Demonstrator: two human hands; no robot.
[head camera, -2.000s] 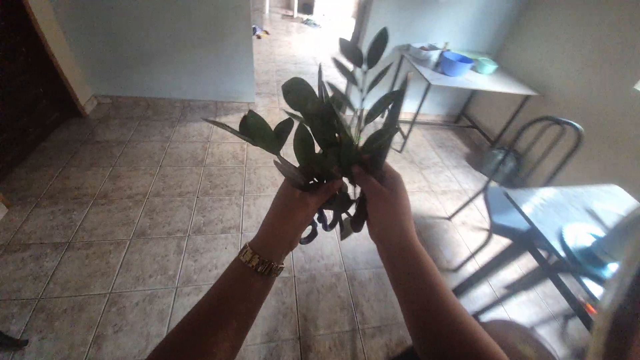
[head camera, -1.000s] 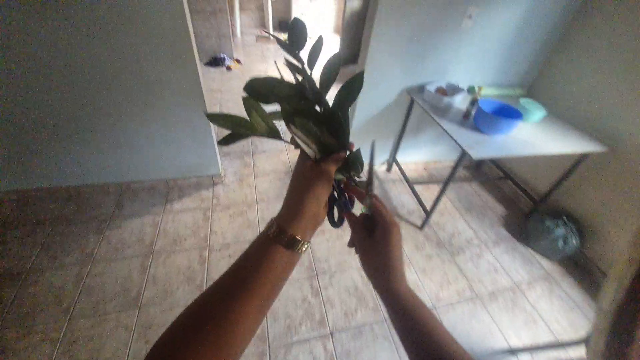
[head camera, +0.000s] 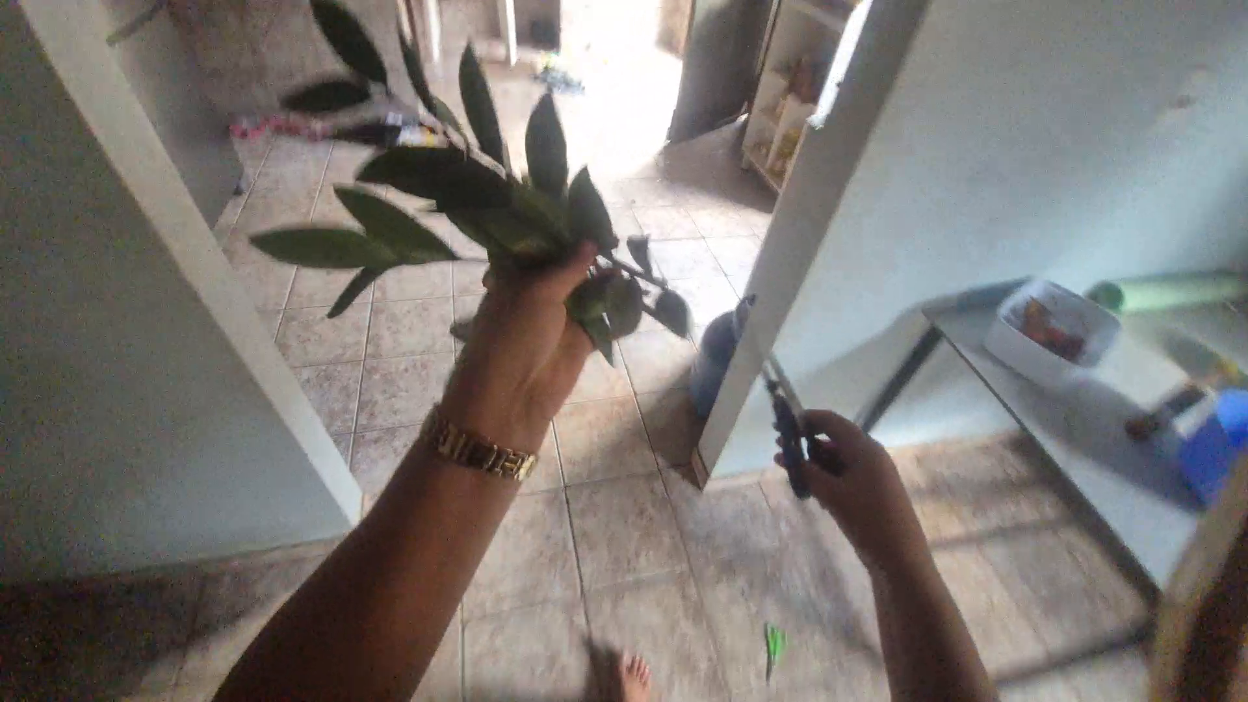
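Note:
My left hand (head camera: 531, 331), with a gold watch (head camera: 478, 450) on its wrist, grips a bunch of leafy green stems (head camera: 487, 195) in front of the doorway. The leaves spread up and to the left, and a few hang at the right of the fist. Apart from it, lower and to the right, my right hand (head camera: 848, 468) holds dark-handled scissors (head camera: 792, 439) with the blades pointing up. Blur hides whether the blades are parted. A bright green leaf-like piece (head camera: 773, 645) lies on the tiled floor.
A wall edge (head camera: 795, 263) stands just beyond the scissors, with a rounded gas cylinder (head camera: 717, 361) behind it. At right a table (head camera: 1024, 400) bears a white container (head camera: 1053, 327) and a blue bowl (head camera: 1219, 444). Another wall (head camera: 146, 341) is at left. A bare foot (head camera: 635, 675) shows below.
My hands, close together at the stems before, are now apart, the right one lower and to the right with the scissors. The view has shifted towards the doorway.

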